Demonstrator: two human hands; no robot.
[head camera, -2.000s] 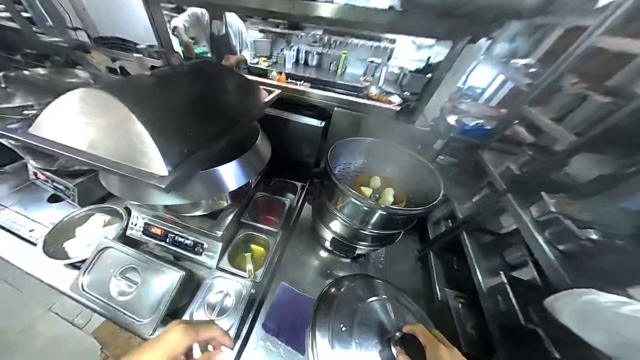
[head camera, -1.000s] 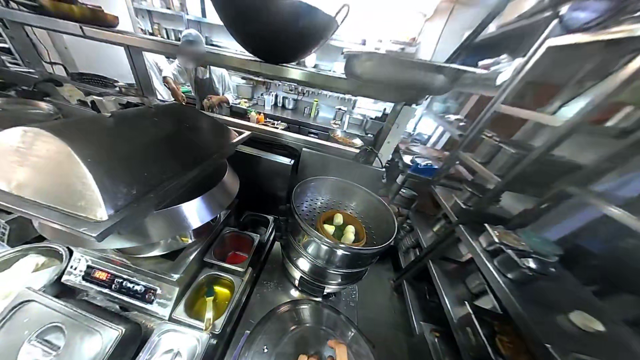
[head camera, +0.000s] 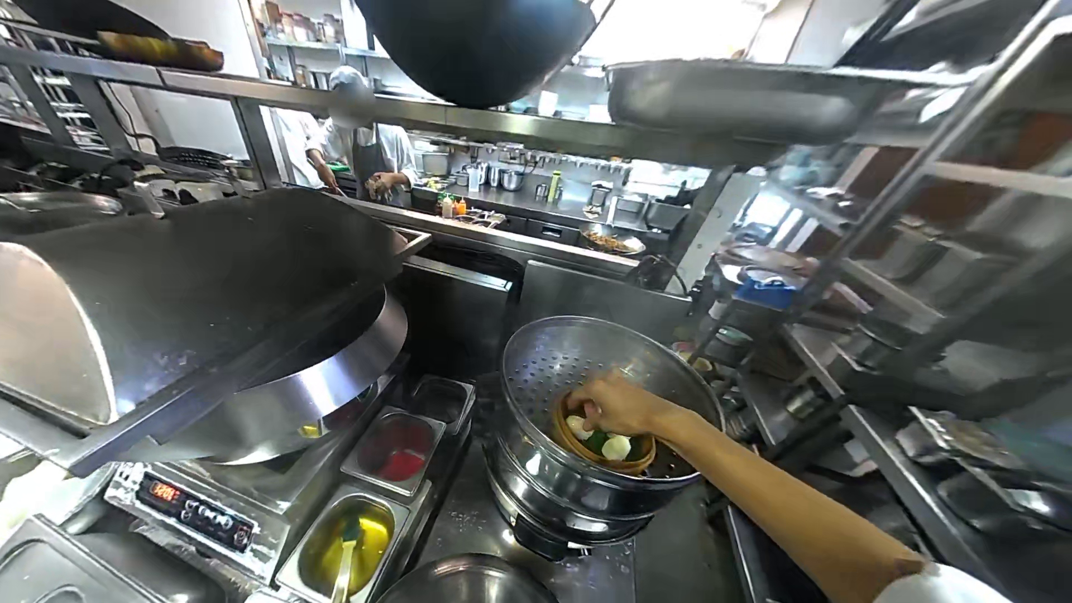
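My right hand (head camera: 618, 404) reaches into the perforated metal steamer (head camera: 536, 368). Its bent fingers are over the left part of a small round bamboo basket (head camera: 641, 465), close to the pale dumplings (head camera: 616, 447) that lie there on something green. The fingertips are partly hidden, so a hold on a dumpling or the basket rim cannot be made out. The steamer sits on a shiny metal pot (head camera: 569, 502) with a dark handle. A round metal lid (head camera: 469, 582) lies in front of the pot at the bottom edge. My left hand is out of the frame.
Left of the pot are a metal container of yellow liquid (head camera: 368, 536) with a brush, and one with red contents (head camera: 398, 452). A domed cooker cover (head camera: 209, 285) is at the left, racks (head camera: 879, 293) at the right. A wok (head camera: 477, 50) hangs overhead. Co-workers (head camera: 377, 155) stand beyond the counter.
The right hand was on the lid's knob and is now inside the steamer. The left hand, seen two seconds ago at the bottom, has left the view. The view has tilted upward.
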